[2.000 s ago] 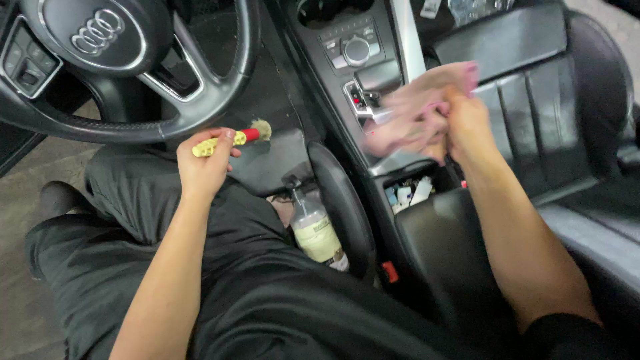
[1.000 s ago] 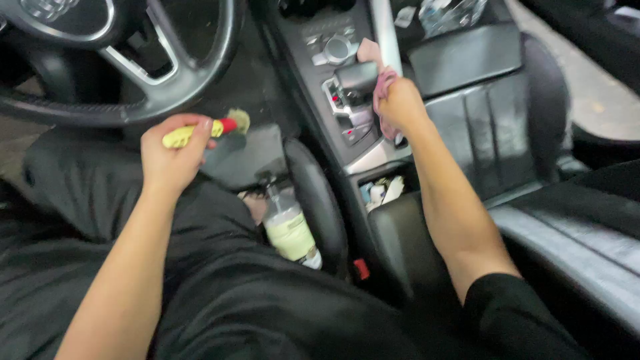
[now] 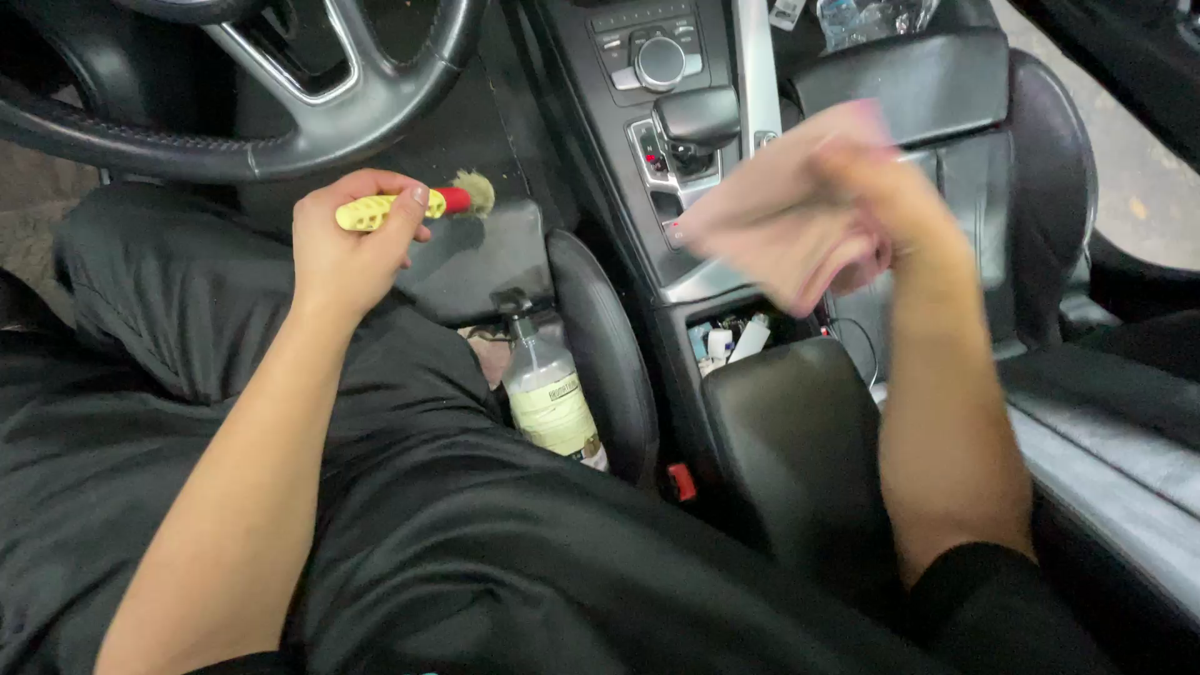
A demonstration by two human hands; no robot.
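Observation:
My left hand [image 3: 356,244] grips a detailing brush [image 3: 394,208] with a yellow and red handle, its pale bristles pointing right, above the driver's seat edge. My right hand [image 3: 886,202], blurred by motion, holds a pink cloth [image 3: 792,211] that hangs in the air right of the gear selector [image 3: 697,117] and over the side of the centre console [image 3: 600,141]. A clear pump or spray bottle [image 3: 548,398] with a pale green label lies on the driver's seat beside my thigh, next to a piece of pinkish cloth [image 3: 487,354].
The steering wheel [image 3: 375,103] is at upper left. Small items [image 3: 736,342] fill an open console compartment in front of the armrest [image 3: 797,441]. A red seat-belt buckle [image 3: 682,482] sits beside the seat. Clear plastic [image 3: 872,21] lies beyond the passenger seat [image 3: 966,187].
One second ago my right hand had the cloth against the console by the gear selector; now hand and cloth are lifted away to the right. My left hand keeps the brush.

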